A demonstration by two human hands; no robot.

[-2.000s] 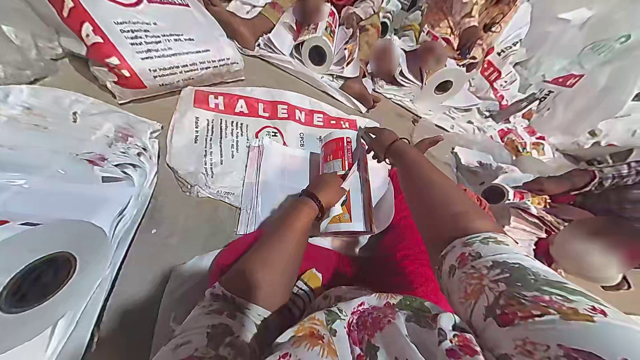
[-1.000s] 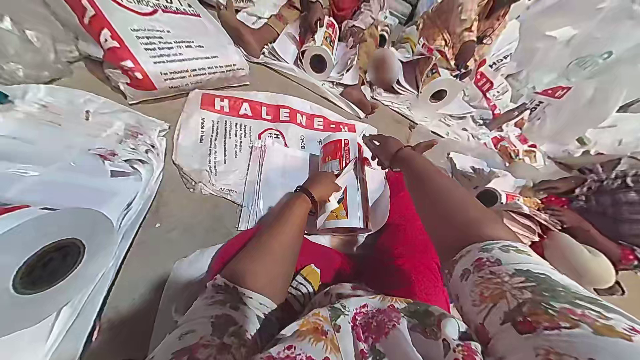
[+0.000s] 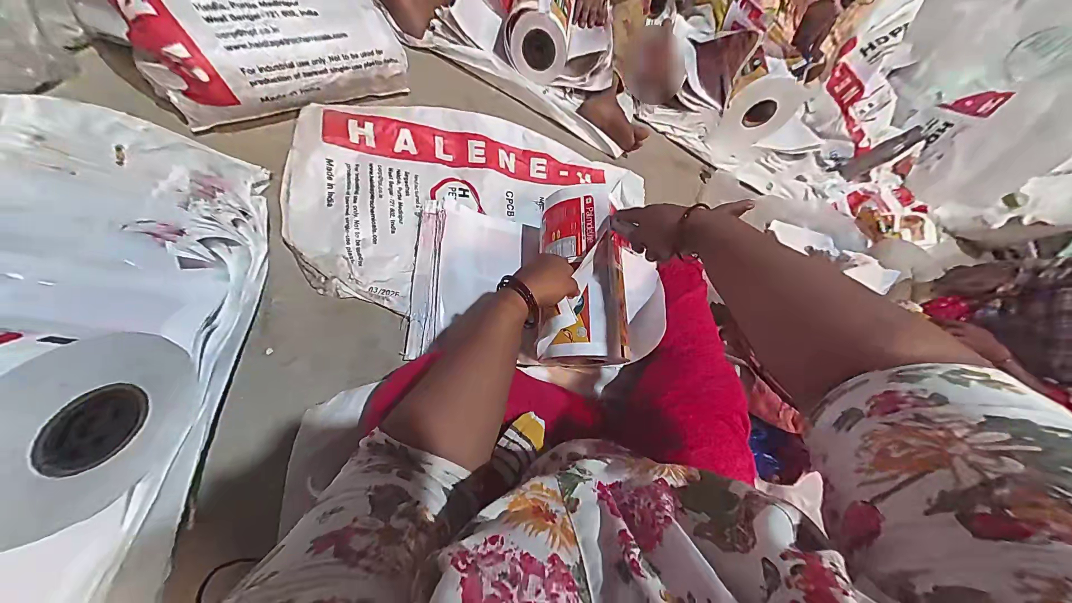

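Observation:
Over my lap, a printed plastic film sheet [image 3: 563, 224] in red, white and yellow lies on a stack of white film sheets [image 3: 481, 251]. My left hand [image 3: 548, 283] rests on the printed film with its fingers bent at a white folded flap; whether it grips the flap is unclear. My right hand [image 3: 653, 228] is at the upper right edge of the film, its fingertips pinching that edge. The stack lies partly on a white sack with a red band [image 3: 360, 201], spread on the floor in front of me.
At the left, a large white film roll [image 3: 176, 419] with a dark core lies on layered white sheets [image 3: 100, 209]. Another printed sack [image 3: 318, 50] is at the upper left. Across from me, other people's hands and feet are among film rolls [image 3: 538, 48]. White sacks [image 3: 988, 126] pile up at the right.

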